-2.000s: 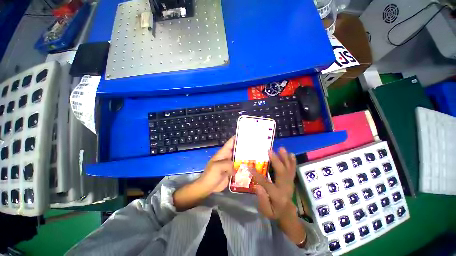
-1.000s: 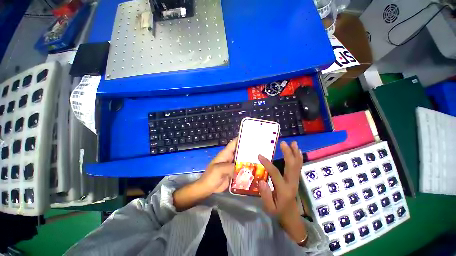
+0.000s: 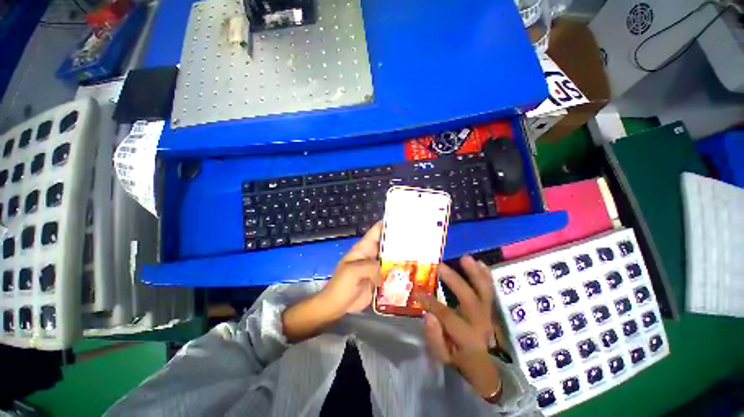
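A tall smartphone with a pale edge is upright in front of me, its screen lit white above and orange-red below. My left hand holds it by its left edge and lower part. My right hand is at the phone's lower right, fingers apart, with a fingertip at or just over the bottom of the screen. Whether that fingertip touches the screen I cannot tell. My right hand grips nothing.
A black keyboard and mouse lie on the blue pull-out shelf. A white parts tray is at right, stacked trays at left. The perforated plate with a black fixture is ahead.
My right hand has moved slightly down, its fingertip now near the bottom of the screen. The phone tilted a little right, then returned. My left hand keeps its hold.
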